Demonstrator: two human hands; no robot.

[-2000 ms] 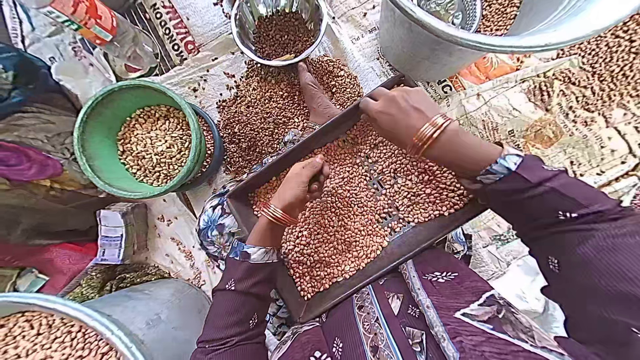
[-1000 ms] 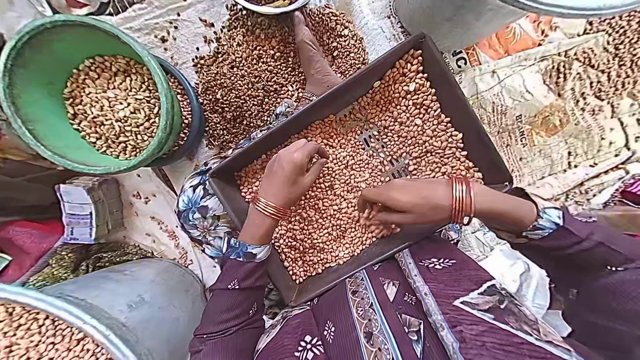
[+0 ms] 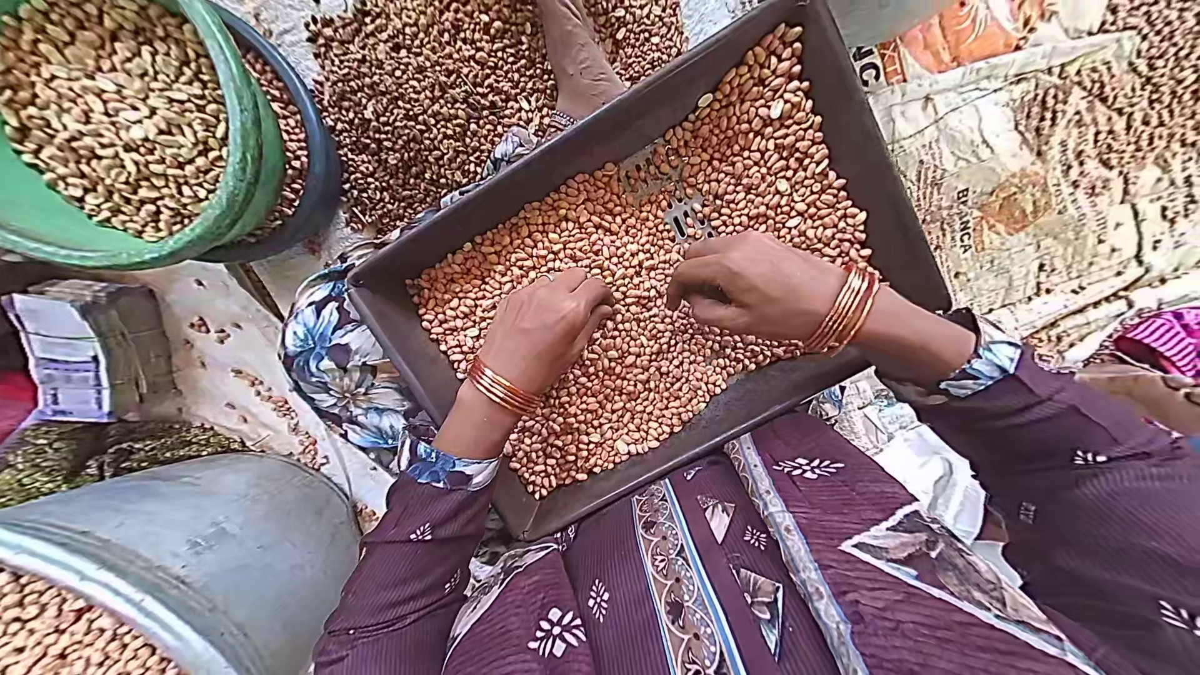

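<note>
A dark rectangular tray (image 3: 647,473) lies tilted across my lap, filled with a layer of shelled peanuts (image 3: 600,412). My left hand (image 3: 544,328) rests low over the peanuts left of the middle, its fingers curled down; whether it holds any is hidden. Over the right part of the tray is my right hand (image 3: 755,286), fingers bent towards the nuts, their tips partly hidden. Slotted marks or openings (image 3: 689,217) show in the tray floor just above my right hand. Both wrists carry copper-coloured bangles.
At upper left stands a green tub (image 3: 246,159) of peanuts, inside or against a dark blue one (image 3: 323,178). A metal container (image 3: 234,534) of nuts is at lower left. A darker heap (image 3: 422,112) and a bare foot (image 3: 581,66) lie beyond the tray. Printed sacks (image 3: 994,187) cover the right.
My right hand has moved off the tray's far rim to the peanuts, then up a little within the tray. My left hand stays over the peanuts. The view has shifted closer.
</note>
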